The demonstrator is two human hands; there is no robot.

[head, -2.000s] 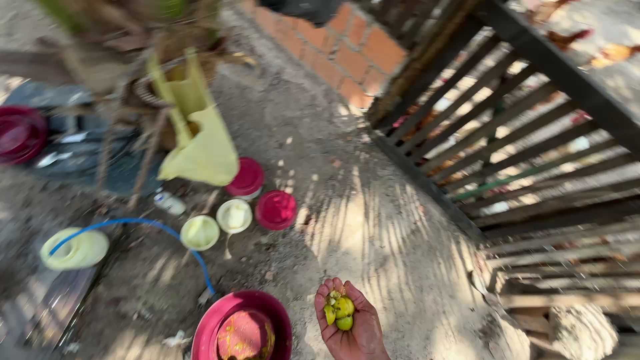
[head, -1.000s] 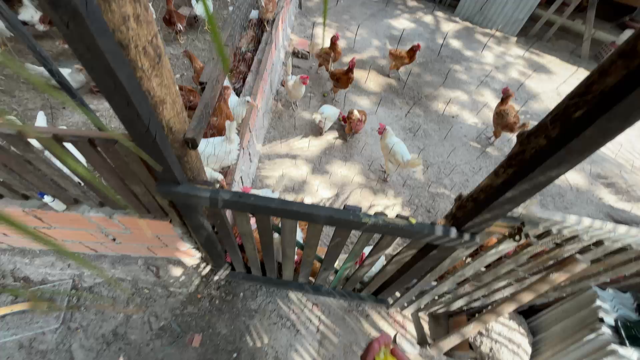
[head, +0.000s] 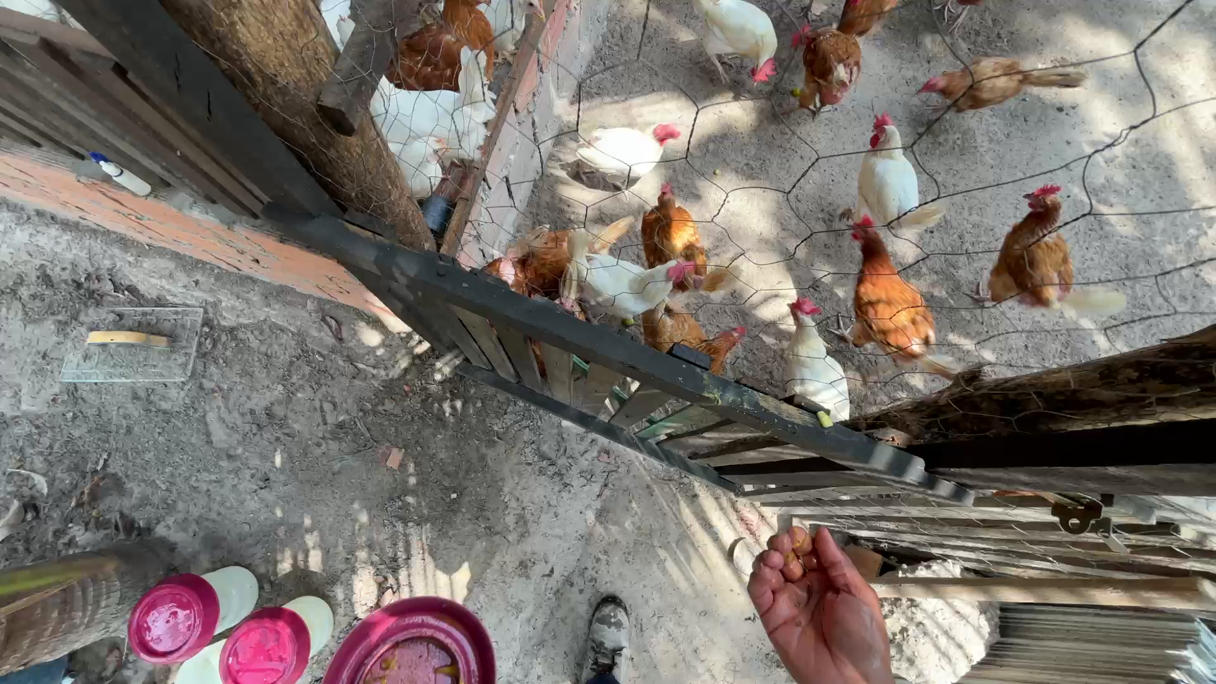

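Observation:
My right hand (head: 822,608) is raised at the lower right, palm up with the fingers curled. A small yellowish-brown piece of food (head: 800,556) sits at its fingertips. Just beyond the hand runs the dark wooden gate (head: 608,342), with a small yellow-green piece (head: 824,418) on its top rail. Behind the gate and wire mesh stand several brown and white chickens, among them a brown hen (head: 888,299) and a white hen (head: 814,366). My left hand is out of view.
A magenta basin (head: 480,641) with food residue stands at the bottom. Left of it are magenta containers (head: 173,617) and pale tubs (head: 233,594). A glass pane (head: 81,366) lies on the ground. A shoe (head: 608,627) shows at the bottom middle. Wooden rails (head: 1045,591) are at the right.
My right hand held several yellow-green pieces two seconds ago; now only a small bit shows at its fingertips. Several chickens have gathered closer to the gate. The view has swung toward the pen.

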